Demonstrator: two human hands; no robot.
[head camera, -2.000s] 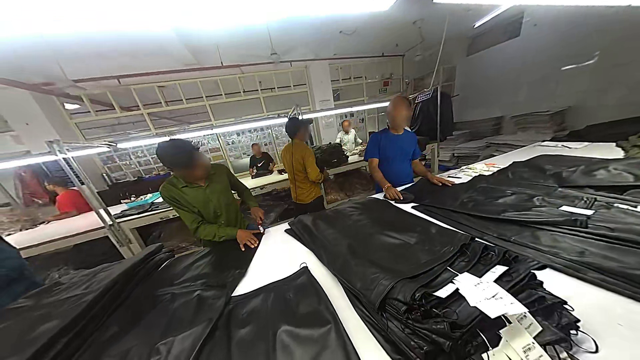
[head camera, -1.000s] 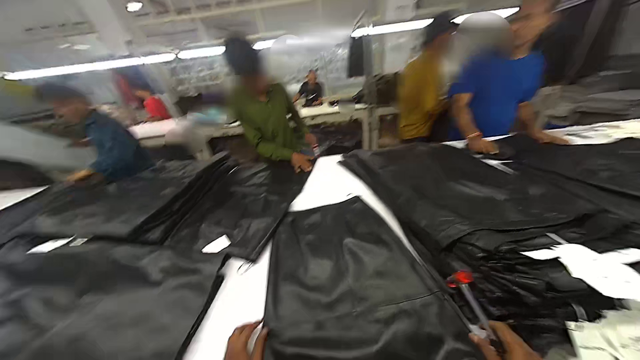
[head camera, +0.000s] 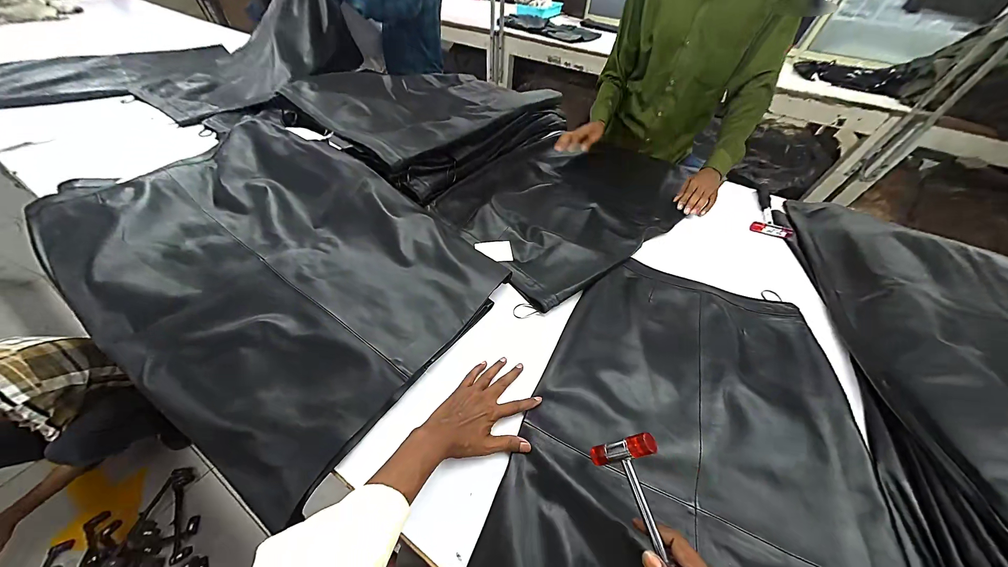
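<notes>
A black leather skirt (head camera: 630, 370) lies spread on the white tabletop (head camera: 465, 488) before me. My left hand (head camera: 476, 413) rests with fingers spread at the skirt's left edge, thumb and forefinger touching the leather and the palm over the white surface. At the bottom of the view, my right hand (head camera: 673, 547) grips the metal handle of a small mallet with red faces (head camera: 624, 449); its head is over the skirt, and whether it touches the leather I cannot tell. Part of the right hand is cut off by the frame.
Larger black leather pieces (head camera: 260, 276) lie left, with a folded stack (head camera: 425, 118) behind. Across the table, a person in a green shirt (head camera: 677, 79) has both hands on another garment (head camera: 575, 205). A second red-faced mallet (head camera: 770, 224) lies beyond. Someone in plaid (head camera: 55, 378) is low at left.
The view has swung down and left. My left hand, at the skirt's lower left edge a second ago, is now spread farther up along it. The mallet stays in my right hand.
</notes>
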